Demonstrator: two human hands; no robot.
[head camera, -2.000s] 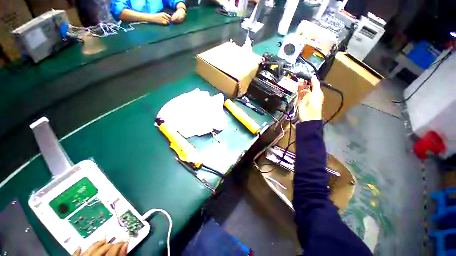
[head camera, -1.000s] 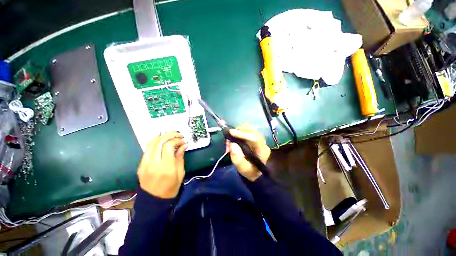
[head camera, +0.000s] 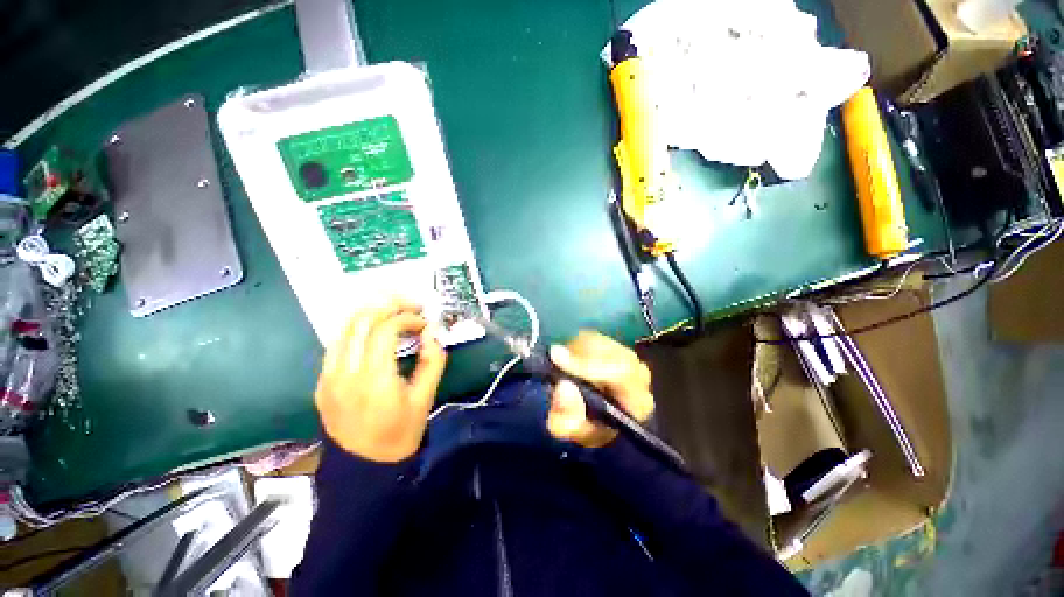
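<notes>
A white housing (head camera: 263, 163) lies open side up, with a metal column (head camera: 329, 35) at its far end. It holds a green upper board (head camera: 342, 157) with a round black part, a second green board (head camera: 371, 233) and a small PCB (head camera: 456, 287) at the lower right corner. My right hand (head camera: 599, 388) holds the black handle of a soldering iron (head camera: 572, 376); its tip points at the small PCB's lower edge. My left hand (head camera: 379, 379) is at the housing's lower edge, fingers bent near the small PCB; what the fingertips hold, if anything, is too small to tell. A white cable (head camera: 531, 313) loops out from the corner.
A grey mounting plate (head camera: 175, 210) and loose screws (head camera: 67, 350) lie left. Yellow screwdrivers (head camera: 636, 140) (head camera: 873, 173) flank a white bag (head camera: 735, 82) at right. A carton (head camera: 922, 408) with metal bars is below the bench's right edge.
The wearer's view has swung back from the right side to the housing. My right hand now has the soldering iron, and its tip has moved down from above the small PCB to its lower edge.
</notes>
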